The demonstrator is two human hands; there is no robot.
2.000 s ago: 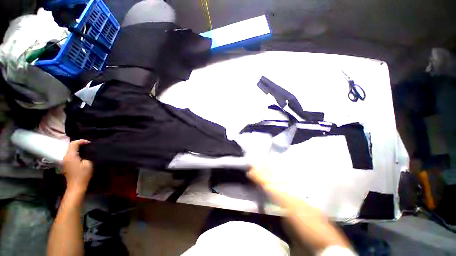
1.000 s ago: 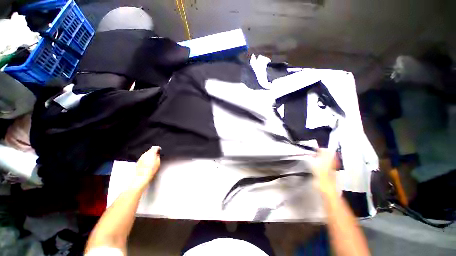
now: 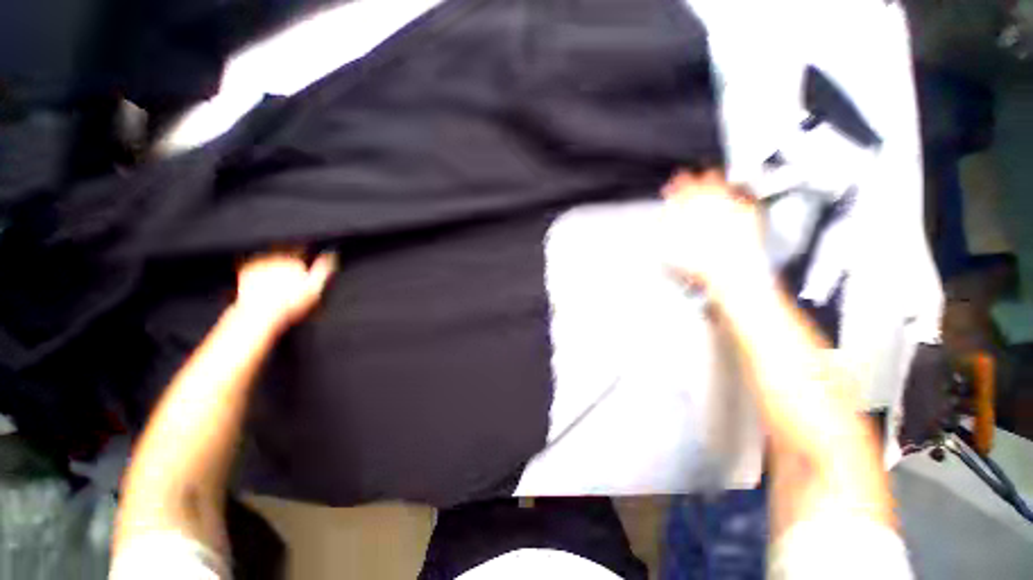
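Black fabric (image 3: 419,374) is spread over the left and middle of the table, with a long fold running across it. A white sheet (image 3: 634,329), which looks like fusible interlining, lies against its right part and reaches the front edge. My left hand (image 3: 281,286) is on the black fabric at the fold, thumb apart; whether it grips the cloth is unclear. My right hand (image 3: 714,221) is blurred, with its fingers closed on the edge of the black fabric at the upper right of the white sheet.
The white table cover (image 3: 889,249) shows at the right, with black scraps (image 3: 838,104) on it. The iron's orange handle (image 3: 982,399) and a dark hose (image 3: 991,474) are at the right end. Another white area (image 3: 306,57) shows at the upper left.
The black fabric now spreads across the front left and middle, covering the white there. Both hands sit higher in the view, farther from the front edge. The view has tilted down; the crate is out of view.
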